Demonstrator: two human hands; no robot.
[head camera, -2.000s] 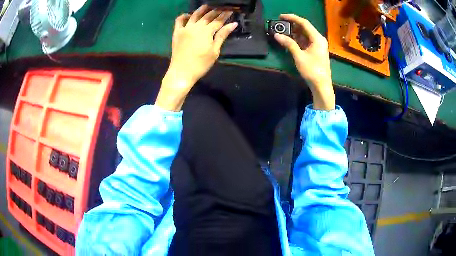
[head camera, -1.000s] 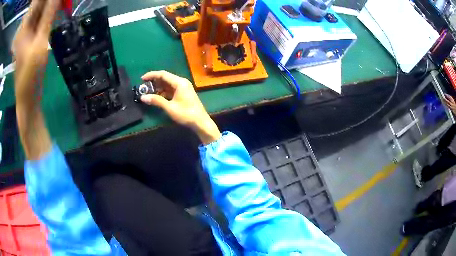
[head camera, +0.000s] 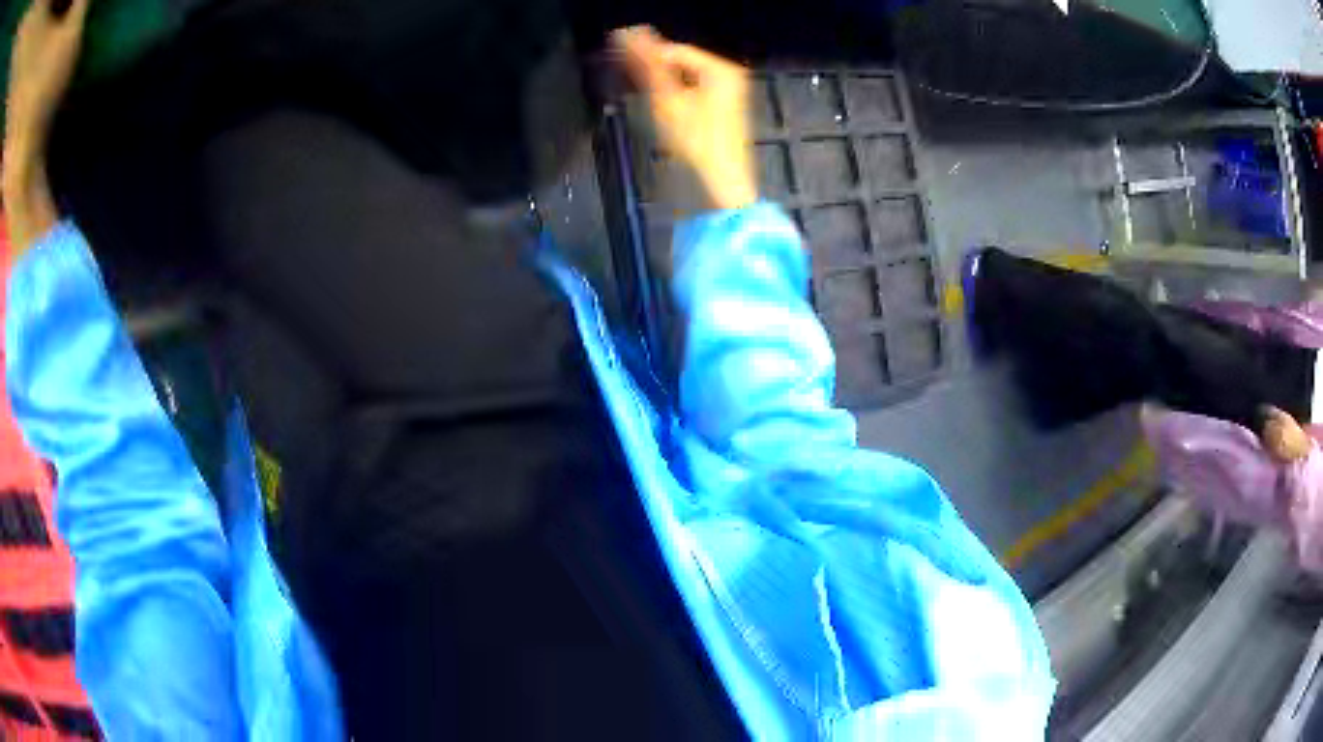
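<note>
My right hand (head camera: 697, 109) is at the upper middle, blurred, over the left side of the black gridded parts tray (head camera: 849, 218). Its fingertips are close together near the tray's upper left corner. I cannot tell whether the camera module is still between them. My left hand (head camera: 47, 87) is at the upper left corner, partly cut off by the picture's edge; its fingers are too cut off and blurred to read. The visible pockets of the black tray show no modules. The black fixture cannot be made out.
The red parts tray (head camera: 32, 580) with dark modules shows at the left edge. A person in dark trousers (head camera: 1103, 341) and pink clothing stands at the right, beside the black tray. A metal-framed cart (head camera: 1204, 261) is behind. Yellow lines (head camera: 1081, 507) mark the grey floor.
The view has swung down and right, away from the bench. My right hand has moved from beside the black fixture to over the black tray. The other person is now much nearer.
</note>
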